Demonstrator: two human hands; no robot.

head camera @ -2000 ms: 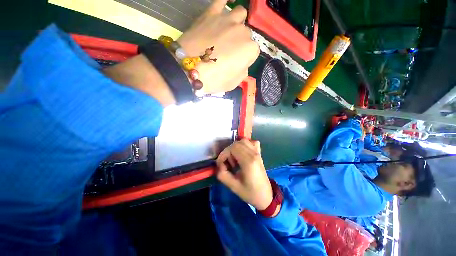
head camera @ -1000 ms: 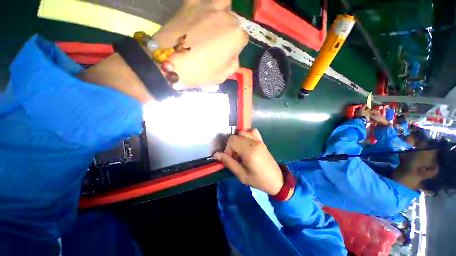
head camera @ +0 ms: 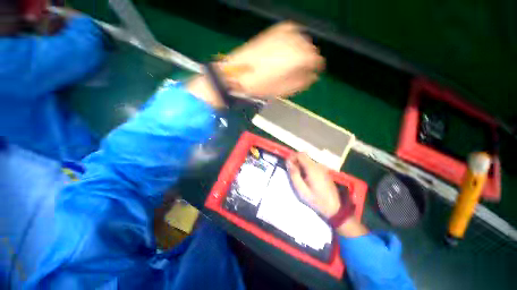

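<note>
A red tray (head camera: 227,179) holds an open tablet (head camera: 253,202) with a bright white panel (head camera: 289,210) and an orange-yellow spot at its upper left corner. My right hand (head camera: 317,184), with a red wristband, lies over the tablet's far edge, fingertips near the panel's top. The hand is blurred; whether it pinches something small cannot be told. My left hand (head camera: 280,61), with a dark band, is raised beyond the tray, above the green belt side. It is blurred, fingers curled, contents hidden. A grey sticker sheet (head camera: 306,128) with pale yellow edges lies behind the tray.
A dark mesh dish (head camera: 400,199) is right of the tray. A yellow-orange screwdriver (head camera: 467,201) is further right. Another red tray (head camera: 409,127) with a tablet is on the green belt, past the worn white edge strip (head camera: 374,153). A person's blue sleeve (head camera: 62,51) shows at upper left.
The view has turned and shifted, now showing the whole tray. My left hand has moved away from over the tray. My right hand has moved from the tray's corner to the tablet's far side.
</note>
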